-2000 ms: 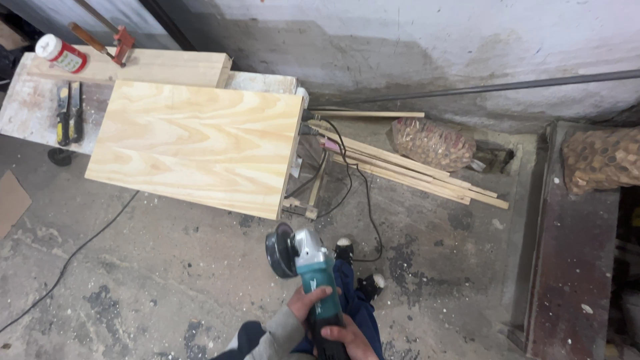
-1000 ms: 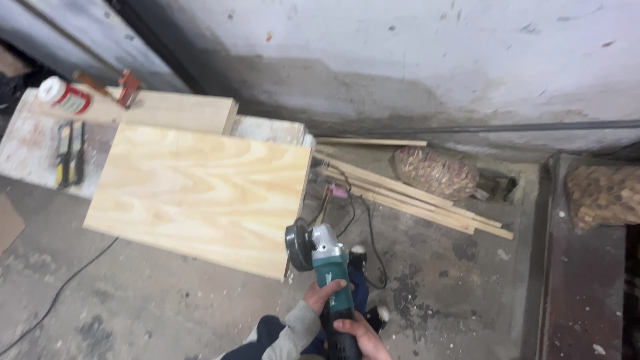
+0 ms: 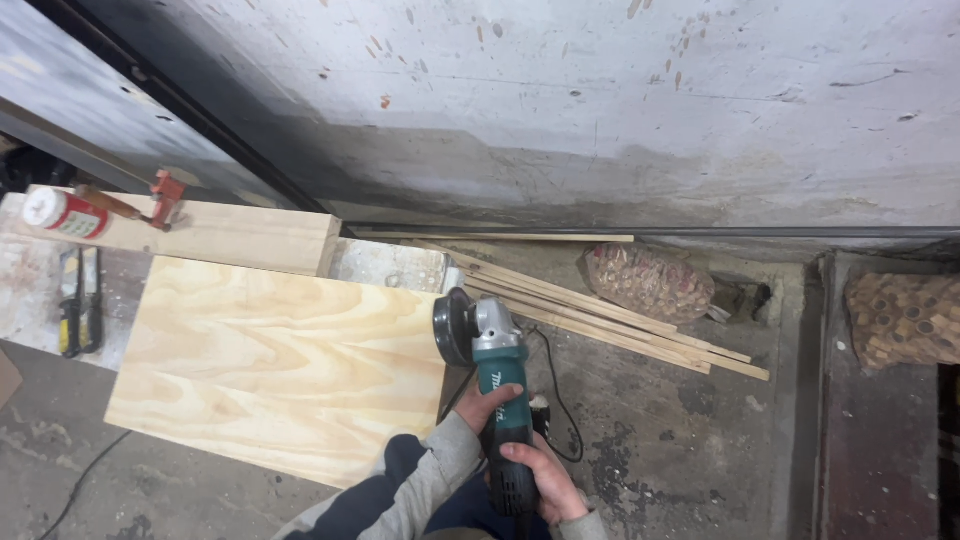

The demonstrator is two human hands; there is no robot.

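A teal and black Makita angle grinder [image 3: 504, 397] is held in both hands, with its head pointing away from me. My left hand [image 3: 484, 405] wraps the teal body just behind the metal gear head. Lower down, my right hand [image 3: 544, 472] grips the black rear part. The grinder's dark disc [image 3: 452, 327] stands on edge at the right edge of a pale pine panel [image 3: 292, 367]; whether they touch I cannot tell. The panel lies flat on a paint-spattered bench [image 3: 390, 264].
A thick board [image 3: 247, 236] carries a red and white container [image 3: 66, 213] and a clamp [image 3: 165, 199]. Two chisel-like tools [image 3: 80, 307] lie left. Wood strips [image 3: 600, 315], a bag of wood pieces [image 3: 649, 283] and a cord [image 3: 559, 405] are on the floor; another bag [image 3: 904, 319] is far right.
Both hands have brought the grinder forward, from below the panel's near right corner up to its right edge. The view has tilted up toward the wall.
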